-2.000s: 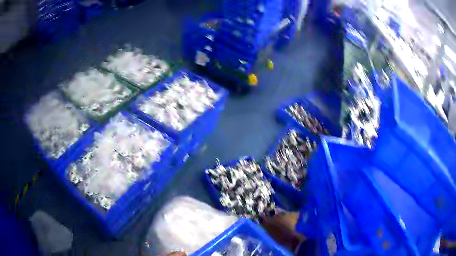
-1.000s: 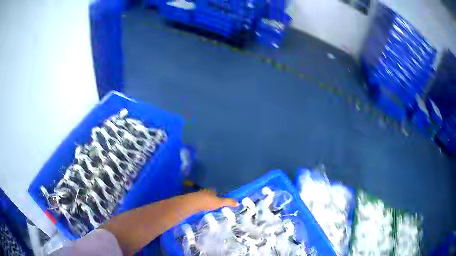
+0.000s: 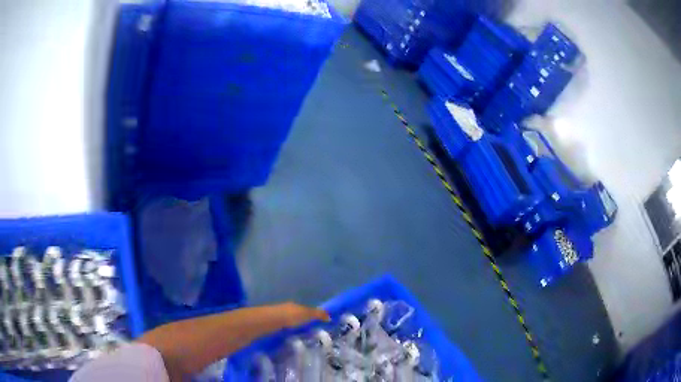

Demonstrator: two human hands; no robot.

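Observation:
A blue tote (image 3: 388, 287) is at the bottom centre, cut off by the lower edge. It holds several curved white parts (image 3: 349, 324) under cloudy film, apparently bagged. My left hand (image 3: 299, 313) reaches from the lower left, with a pale sleeve, and is on the tote's far-left rim. Its fingers curl over the rim and are partly hidden and blurred. My right hand is not in view.
Another blue tote (image 3: 128, 276) with rows of white parts (image 3: 56, 291) is at the lower left. A tall blue stack (image 3: 216, 89) stands behind it. More tote stacks (image 3: 489, 168) line the wall at right, beyond yellow-black floor tape (image 3: 448, 186).
The view has swung, bringing the tall blue stack and the wall stacks closer. The tote and my left hand stay together at the bottom. The floor totes of bagged parts have left the view.

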